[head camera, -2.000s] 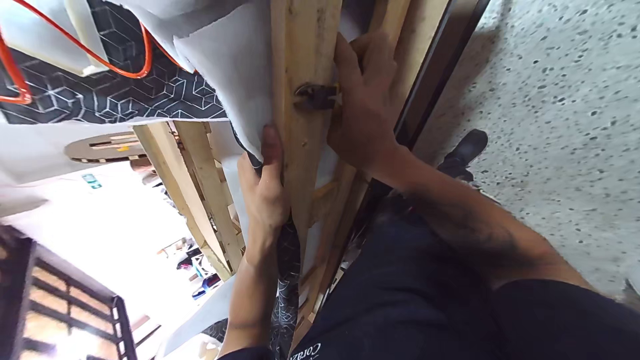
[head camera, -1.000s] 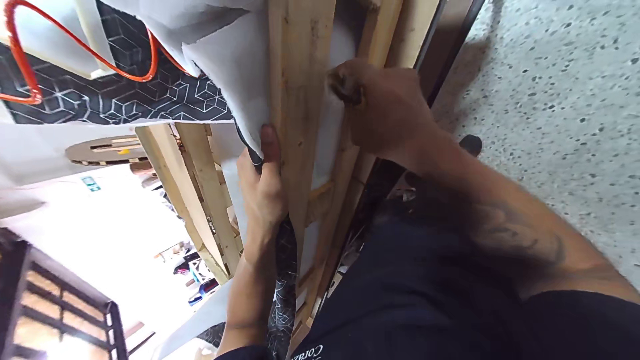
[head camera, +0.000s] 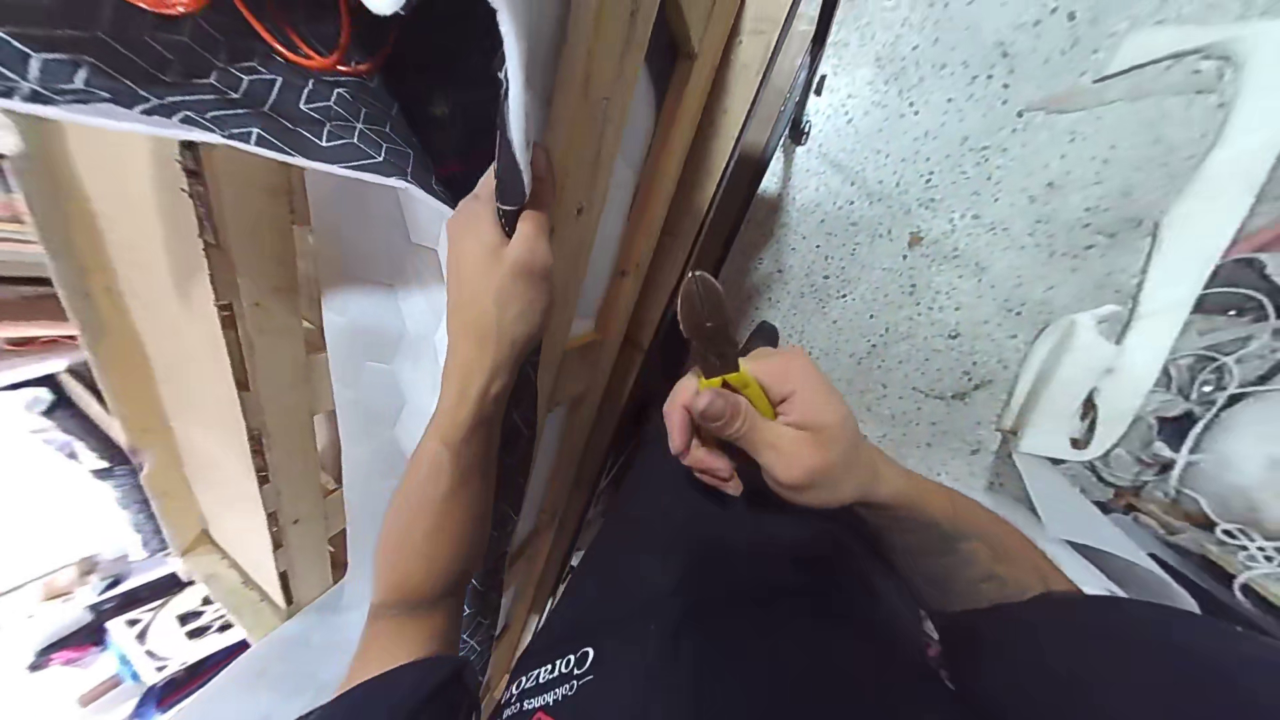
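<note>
My left hand (head camera: 500, 270) grips the folded edge of black patterned fabric (head camera: 340, 110) with a white backing, beside a wooden frame (head camera: 590, 170). Its fingertips go partly out of sight behind the fabric fold. In my right hand (head camera: 780, 430) is a pair of cutting pliers (head camera: 712, 320) with yellow handles; their jaws point up and look closed, just off the frame's right side. White lining (head camera: 375, 300) hangs to the left of my left forearm.
A second wooden frame (head camera: 270, 350) stands at the left. An orange hose (head camera: 300, 50) loops over the fabric at the top. White scraps (head camera: 1060, 390) and tangled cord (head camera: 1240, 540) lie on the speckled floor (head camera: 900, 200) at the right.
My right hand has moved away from the wooden frame with the pliers, which earlier were against the wood. My left hand now holds the fabric fold in its fingers. The view has shifted.
</note>
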